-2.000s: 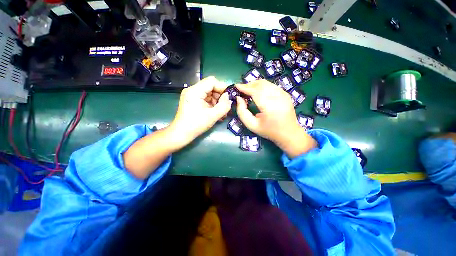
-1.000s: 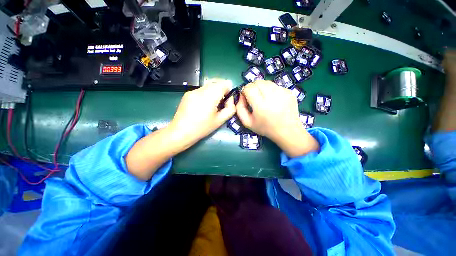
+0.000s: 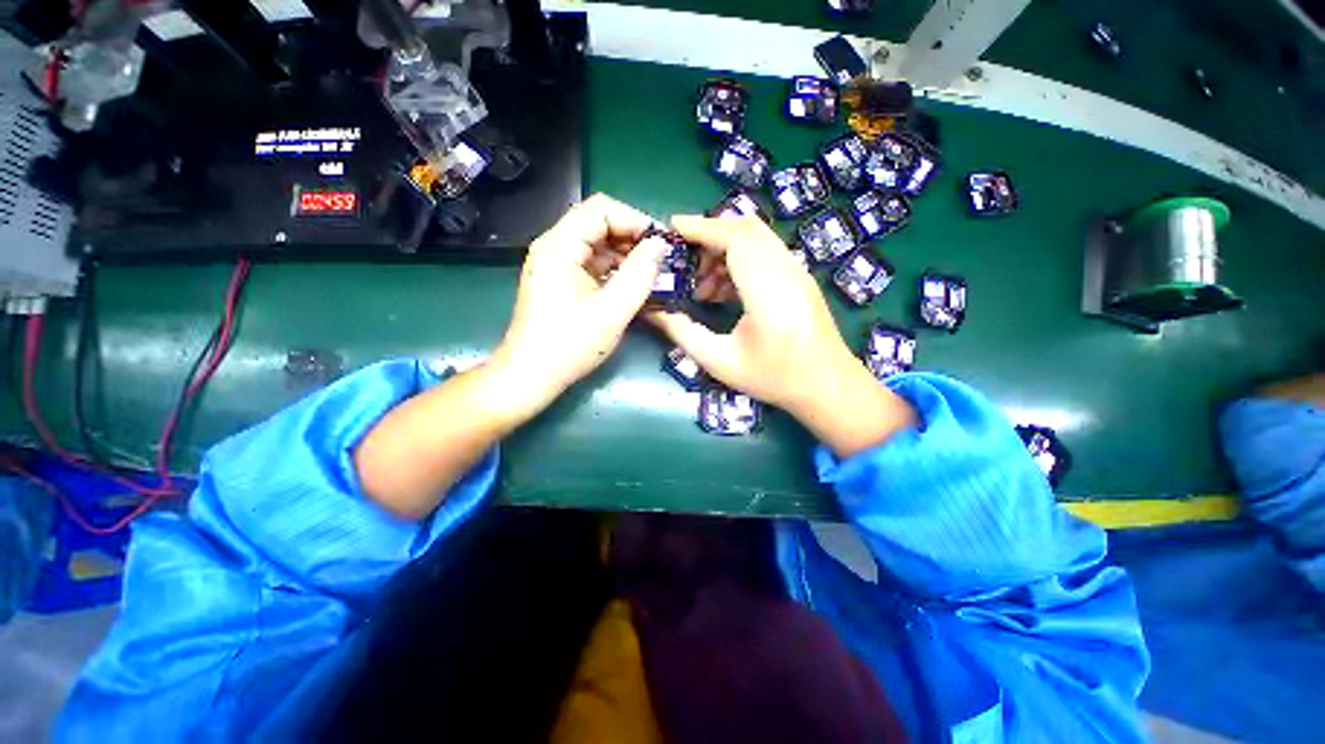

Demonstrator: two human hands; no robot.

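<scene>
A small black electronic module (image 3: 673, 271) with silver-white patches on its face is held between both hands over the green bench. My left hand (image 3: 574, 298) grips its left side, with thumb and fingertips on it. My right hand (image 3: 770, 313) has its fingers at the module's right side, partly behind it. The module's far side is hidden by the fingers. Several similar black modules (image 3: 827, 234) lie loose on the bench to the right of and behind my hands, and two lie just in front of them.
A black test fixture (image 3: 175, 189) with red digits and a clear clamp (image 3: 433, 105) stands at left, beside a vented power supply (image 3: 32, 189). A solder spool (image 3: 1189, 250) stands at right. A white rail (image 3: 698, 54) crosses behind. A person's blue sleeve (image 3: 1279, 451) shows at the right edge.
The held module was edge-on between my fingers and now shows its patched face. My right hand's fingers have opened somewhat around it. The red digits changed. The other person's arm has lowered.
</scene>
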